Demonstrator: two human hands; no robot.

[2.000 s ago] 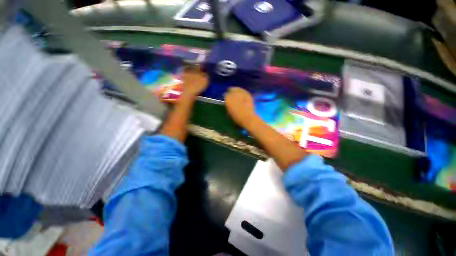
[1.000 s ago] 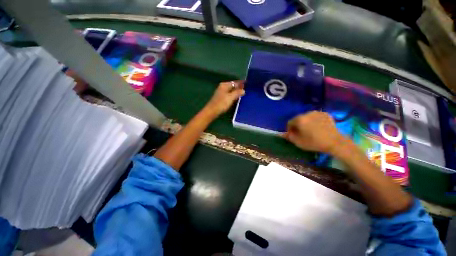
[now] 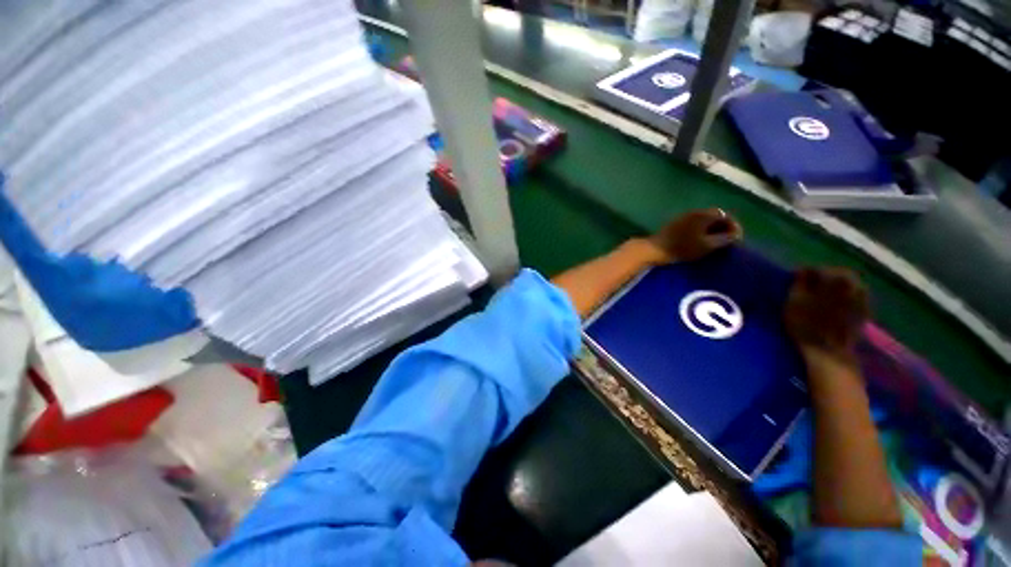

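A shallow open box with a navy logo panel (image 3: 682, 360) lies at an angle on the green conveyor. Its pale near wall shows. My left hand (image 3: 696, 235) is at the panel's far left corner with its fingers curled. My right hand (image 3: 827, 310) is dark and blurred at the panel's right side, its fingers bent down. The panel's far end between my hands is dark and blurred. Whether either hand grips it cannot be told. A multicolour printed carton (image 3: 904, 443) lies right of the box, partly behind my right forearm.
A tall leaning stack of white inserts (image 3: 244, 177) stands at left, beside a grey post (image 3: 460, 133). A white insert (image 3: 665, 537) lies at the near edge. Another printed carton (image 3: 521, 138) is up the conveyor. Two navy boxes (image 3: 815, 138) (image 3: 665, 83) sit on the farther line.
The view has swung left. My left hand has moved from the box's left edge to its far corner. My right hand has moved from the near edge to the far right side.
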